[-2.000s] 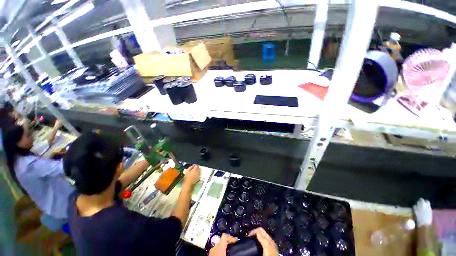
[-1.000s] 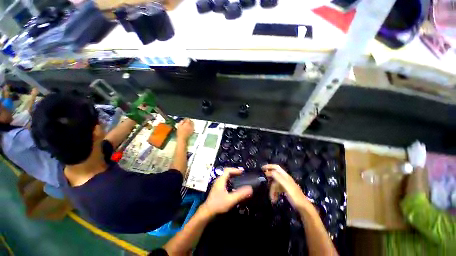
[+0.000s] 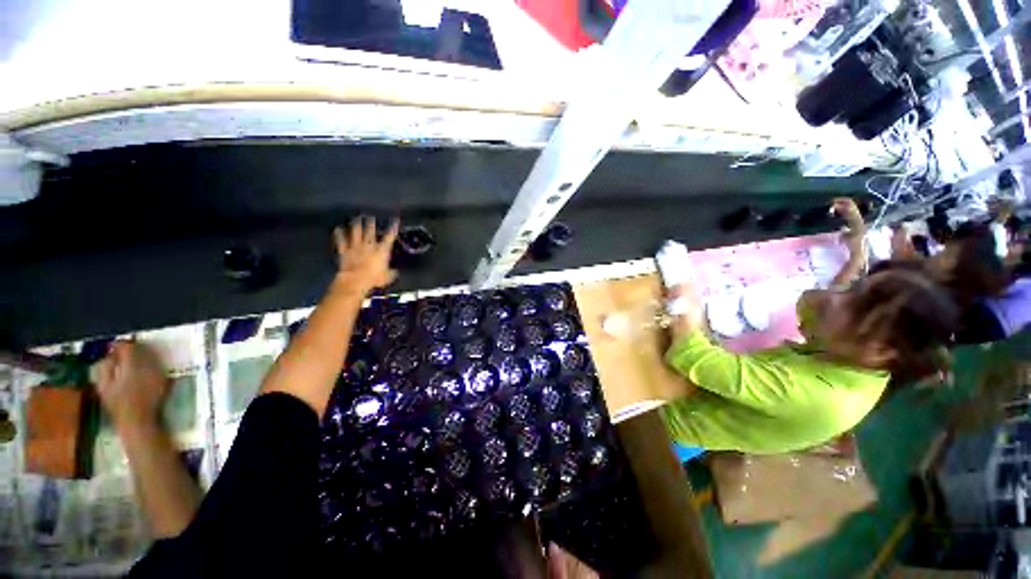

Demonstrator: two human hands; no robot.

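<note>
My left hand (image 3: 364, 258) reaches over the dark conveyor belt (image 3: 136, 232) with its fingers spread. A black cylindrical unit (image 3: 415, 240) stands on the belt just right of the fingers; nothing shows in the hand. Other black units stand on the belt to the left (image 3: 240, 262) and to the right (image 3: 556, 235). The black blister tray (image 3: 452, 390) with rows of glossy round parts lies in front of me. My right hand (image 3: 565, 563) is small and cut off at the bottom edge, so its grip is not visible.
A slanted white post (image 3: 554, 187) stands beyond the tray. A neighbour's hand (image 3: 130, 385) is by an orange-brown block (image 3: 59, 430) at left. A neighbour in lime green with a white glove (image 3: 675, 266) is at the cardboard sheet (image 3: 624, 356) on the right. The white shelf (image 3: 204, 68) runs behind the belt.
The view has turned right. My hands, earlier together around a black unit over the tray, are now apart: the left has moved out to the belt, the right down to the bottom edge.
</note>
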